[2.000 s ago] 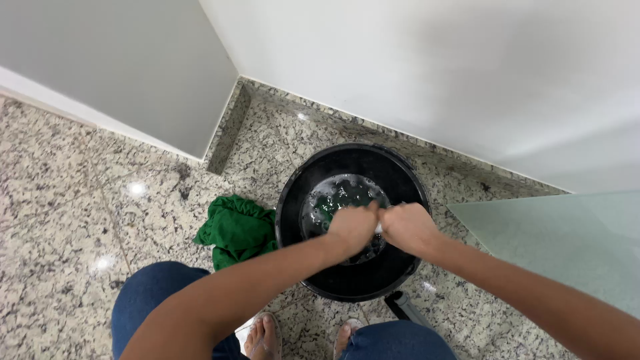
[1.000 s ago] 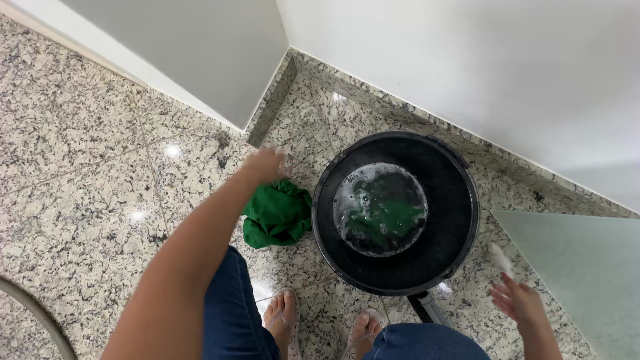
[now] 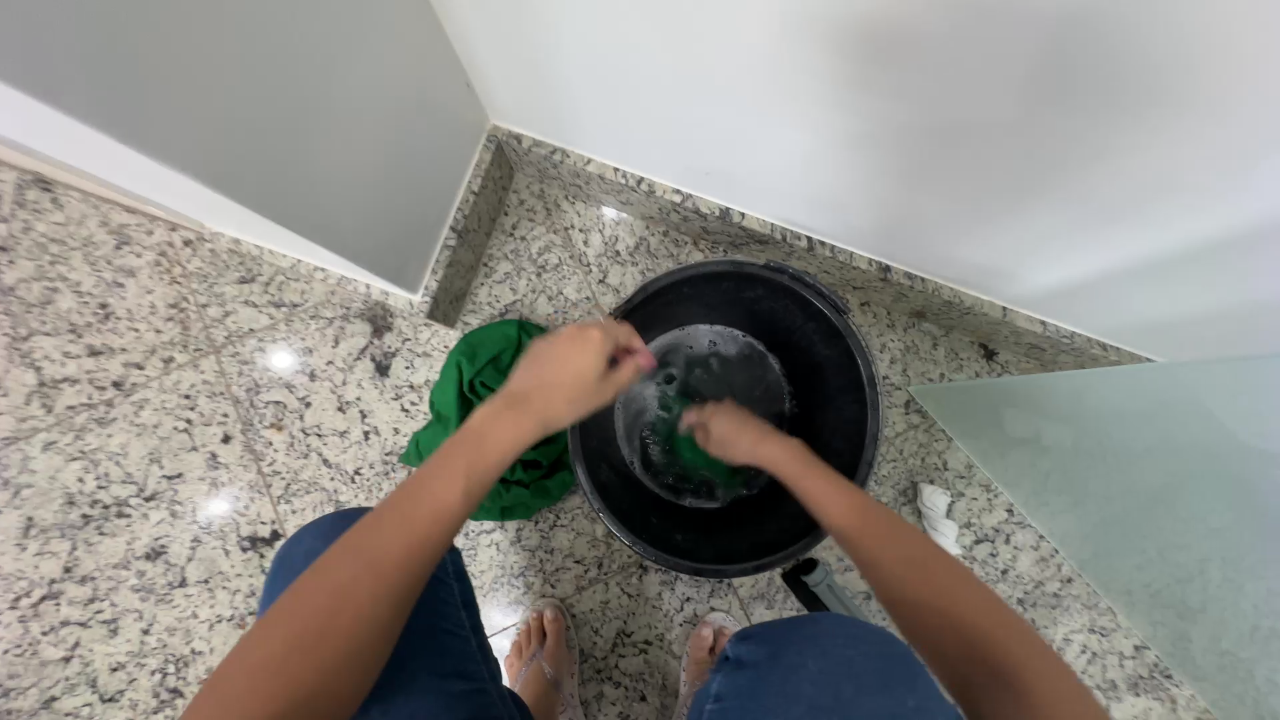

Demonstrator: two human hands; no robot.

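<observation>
A round black plastic bucket [image 3: 850, 400] stands on the floor with sudsy water [image 3: 745, 370] inside. Green cloth [image 3: 700, 465] shows under the water, and my right hand [image 3: 735, 432] reaches down to it; blur hides whether the fingers grip it. My left hand [image 3: 580, 370] is over the bucket's left rim, blurred, its fingers bent and pointing toward the water; I cannot tell whether anything is in them. Beside the bucket on the left, a crumpled green cloth [image 3: 535, 485] lies on the floor, partly behind my left forearm.
A small twisted white cloth or paper [image 3: 937, 515] lies on the granite floor [image 3: 130, 400] right of the bucket. A grey and black handle-like object [image 3: 825, 588] is near my right knee. Walls [image 3: 800, 120] meet behind the bucket, and a frosted glass panel [image 3: 1130, 430] stands at the right.
My left hand has moved from above the green cloth to the bucket rim. My right hand has gone from beside the bucket into it. The white item, earlier at my right hand, lies on the floor.
</observation>
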